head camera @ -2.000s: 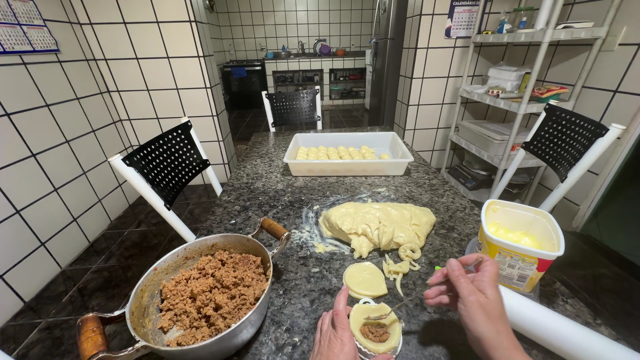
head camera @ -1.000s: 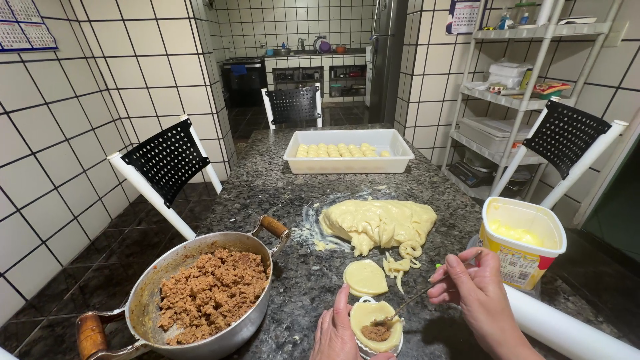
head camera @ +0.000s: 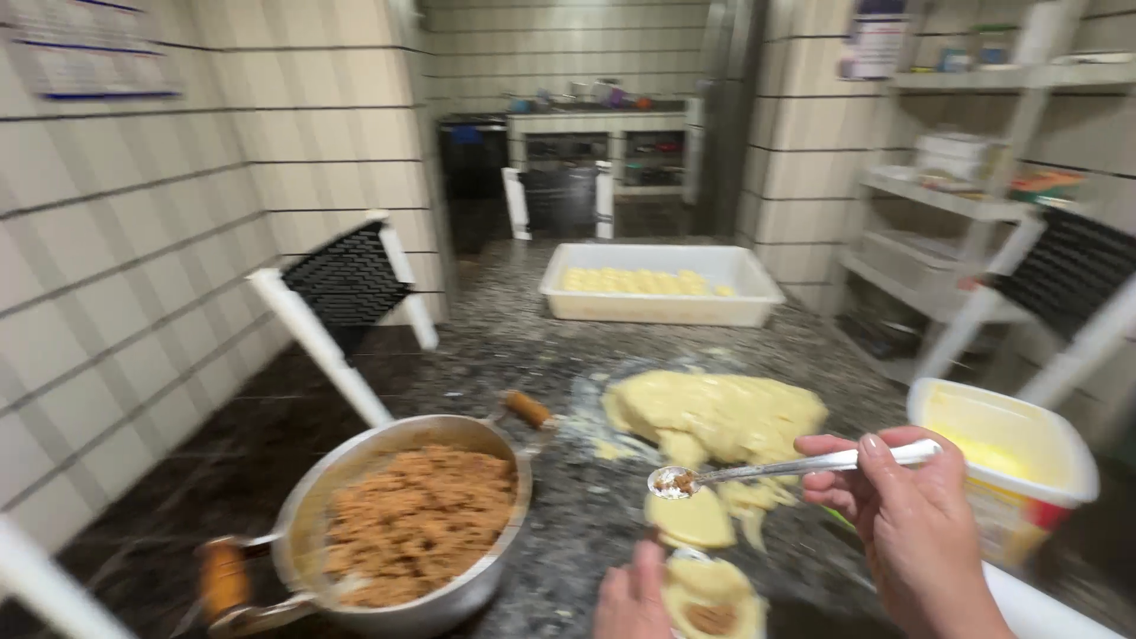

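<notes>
My right hand (head camera: pixel 896 515) grips a metal spoon (head camera: pixel 799 465) by its handle; a little brown filling clings to the bowl, which is over a flat round of dough (head camera: pixel 690 522). My left hand (head camera: pixel 632 596), blurred and partly cut off by the bottom edge, is beside a dough-lined small mold (head camera: pixel 710 581) with brown filling inside. Whether its fingers touch the mold cannot be told. Behind these lies a large mass of pale dough (head camera: pixel 719 413). An aluminum pot (head camera: pixel 524 524) of crumbly cooked filling (head camera: pixel 422 524) stands to the left.
A white plastic tray (head camera: pixel 661 309) with small dough pieces is farther back on the granite table (head camera: pixel 479 364). An open tub (head camera: pixel 1003 435) of yellow fat stands at right. Chairs (head camera: pixel 346 275) flank the table, with a shelf rack (head camera: pixel 941 200) behind at right.
The spoon has lifted out of the filled dough mold and now hangs above the flat dough round. My left hand stays near the mold. The view is blurred by motion.
</notes>
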